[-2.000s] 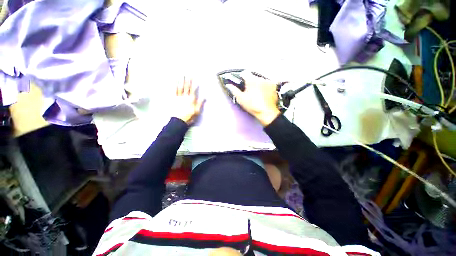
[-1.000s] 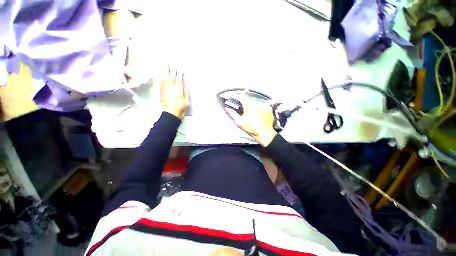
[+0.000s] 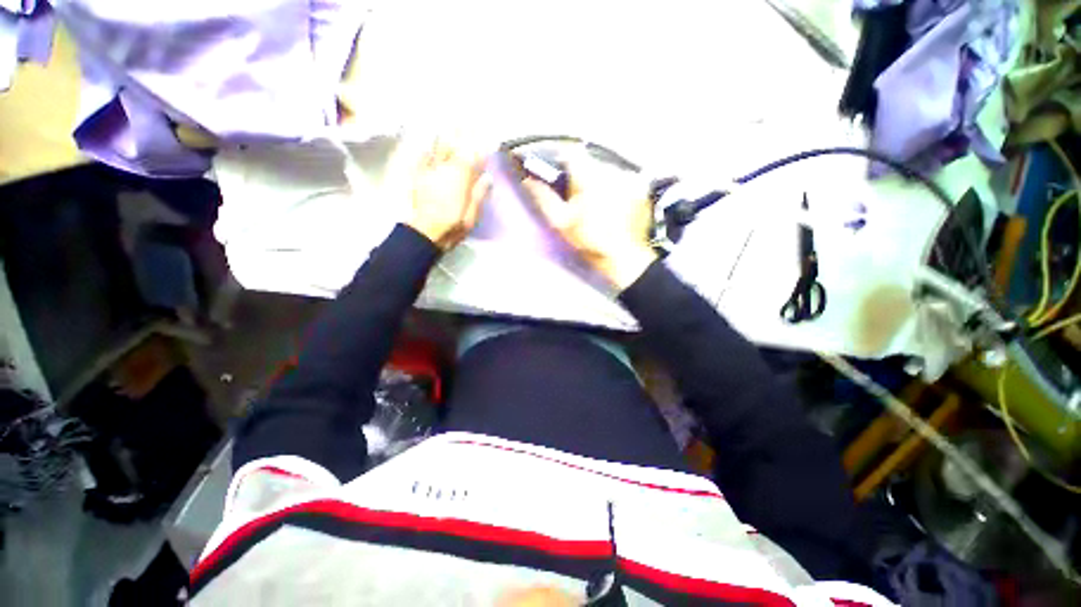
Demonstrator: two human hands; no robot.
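A lilac fabric piece [image 3: 518, 231], nearly white from glare, lies flat on the white table [image 3: 273, 263] in front of me. My right hand [image 3: 602, 219] is closed around the handle of a steam iron [image 3: 574, 147], whose pointed front faces left on the cloth. My left hand [image 3: 448, 190] lies just left of the iron's tip, at the left side of the lilac piece. Glare washes out its fingers, so I cannot tell whether they pinch the cloth. The iron's black cable runs right.
Black shears [image 3: 806, 267] lie right of the iron. Crumpled lilac fabric [image 3: 219, 71] lies at the upper left, and another lilac pile [image 3: 936, 77] at the upper right. A dark iron shape [image 3: 958, 237] stands at the right edge, near yellow cords [image 3: 1059, 219].
The view has shifted, moving the table's contents in the picture. My left hand is nearer the iron's tip, and more lilac cloth shows between my hands. The right hand still holds the iron.
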